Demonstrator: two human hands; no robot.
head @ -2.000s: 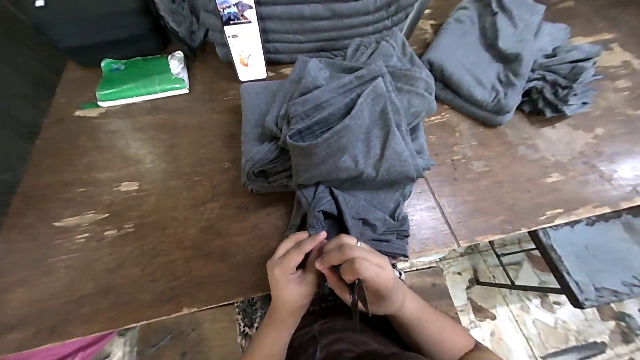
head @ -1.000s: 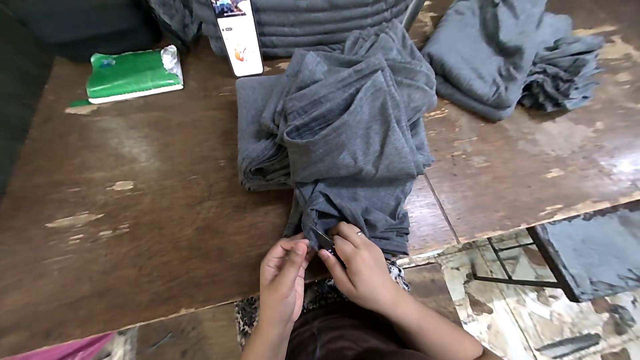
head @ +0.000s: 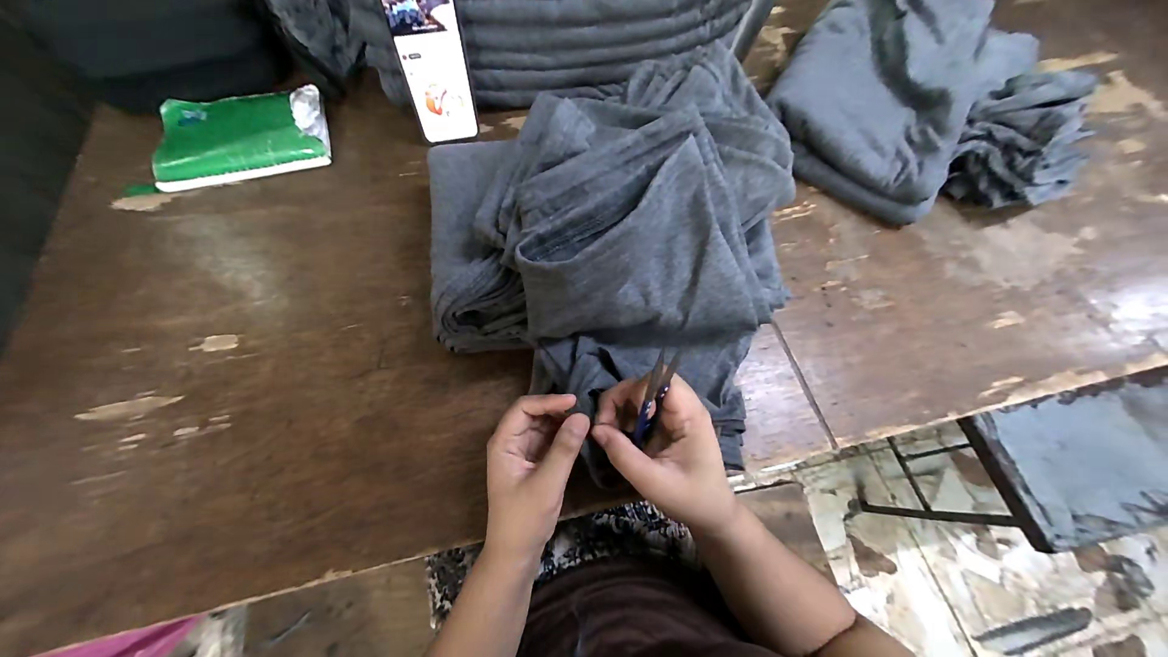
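Observation:
My left hand (head: 538,456) pinches an edge of grey knit fabric (head: 630,265) between thumb and fingertips, near the table's front edge. Beside it, my right hand (head: 671,447) holds small scissors (head: 650,401) with dark blue handles in its palm, blades pointing up and away from me and slightly apart. The thumb and forefinger of that hand also touch the fabric edge. The rest of the cloth lies bunched over a folded grey stack just beyond both hands.
The worn wooden table (head: 301,401) bears a green packet (head: 242,137), a smartphone (head: 438,78), a rolled or stacked grey fabric bundle (head: 602,46) and folded grey cloth (head: 881,109). A dark-framed stool (head: 1086,465) stands at the right.
The scissors' blades, at the fabric one second ago, now point up away from it in my right hand. My left hand stays at the fabric edge.

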